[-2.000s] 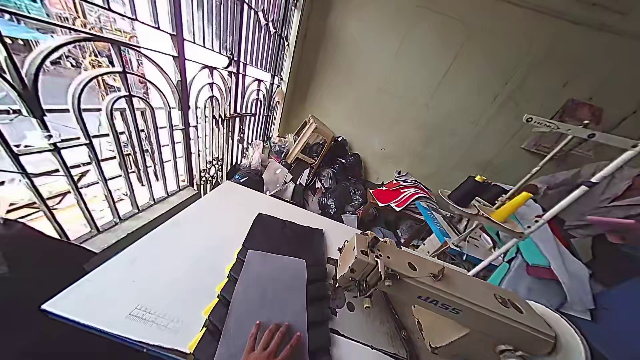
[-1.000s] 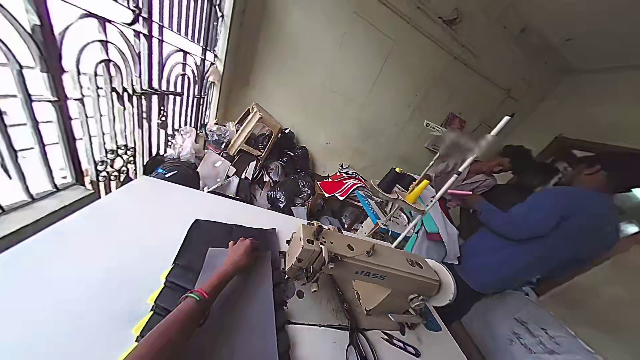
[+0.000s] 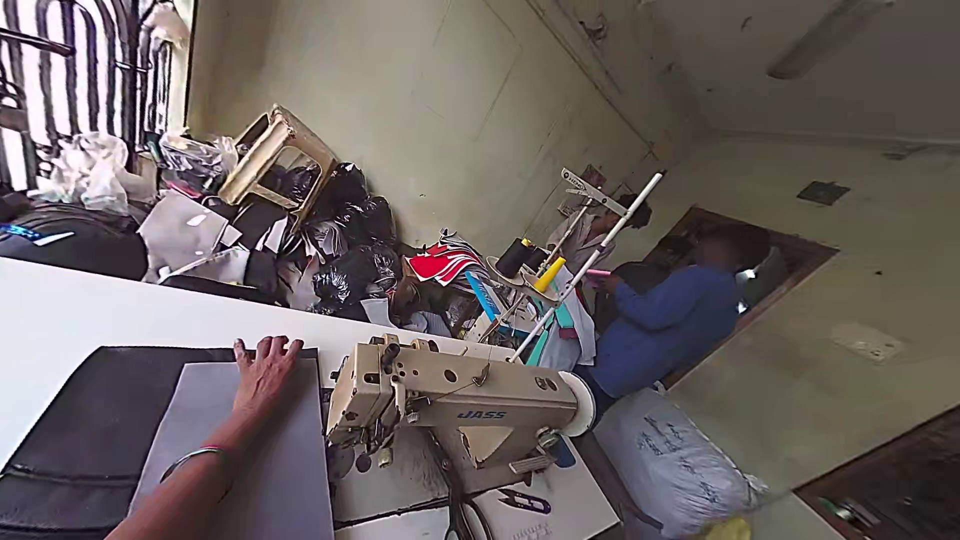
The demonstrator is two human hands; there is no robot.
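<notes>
My left hand (image 3: 266, 373) lies palm down with its fingers spread on the top edge of a grey sheet (image 3: 240, 450) and the black material under it. It grasps nothing; a bracelet is on the wrist. The black material (image 3: 90, 420), with a seam across it, reaches left over the white table. Just right of the hand stands a beige sewing machine (image 3: 465, 390). Dark-handled scissors (image 3: 456, 499) and small thread snips (image 3: 525, 501) lie by its base. My right hand is out of view.
Behind the table are black plastic bags (image 3: 360, 270), fabric scraps and a tilted plastic stool (image 3: 281, 161). A thread stand (image 3: 592, 262) with cones rises behind the machine. A person in blue (image 3: 667, 322) and another person are beyond it, near a stuffed white sack (image 3: 667, 457).
My left hand has moved up the grey sheet to its top edge since the earliest frame. The view has swung right, bringing the people and the sack into sight.
</notes>
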